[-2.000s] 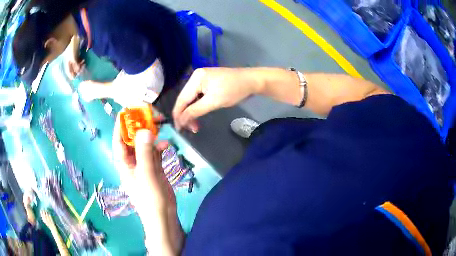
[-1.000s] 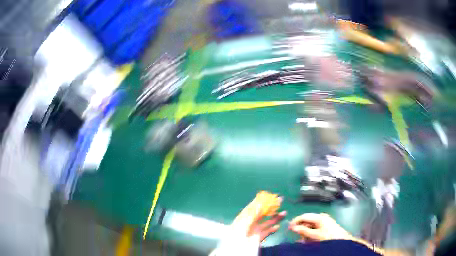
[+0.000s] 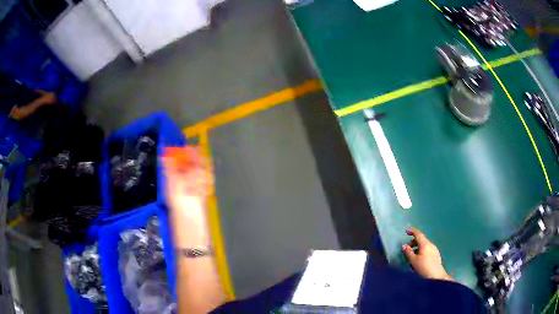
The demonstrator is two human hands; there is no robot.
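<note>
My left hand (image 3: pixel 189 187) is stretched out at the left, over the grey floor beside the blue bins. It is blurred, with an orange housing (image 3: pixel 182 160) at its fingers. A bracelet is on this wrist. My right hand (image 3: pixel 425 255) is low over the near edge of the green table, fingers loosely curled and apart, with nothing seen in it. A narrow white strip (image 3: pixel 390 160) lies on the table beyond it.
Blue bins with bagged parts (image 3: pixel 161 214) stand at the left. The green table (image 3: pixel 361 55) holds a round grey-white spool (image 3: pixel 471 104) and harness bundles (image 3: pixel 512 257). A white card (image 3: pixel 331 279) hangs at my waist. Yellow lines mark the floor. Another person's arm (image 3: pixel 34 105) shows far left.
The view has swung from the table's harnesses to its edge, the floor and the bins. My hands, near each other before, are now wide apart, the left out over the floor.
</note>
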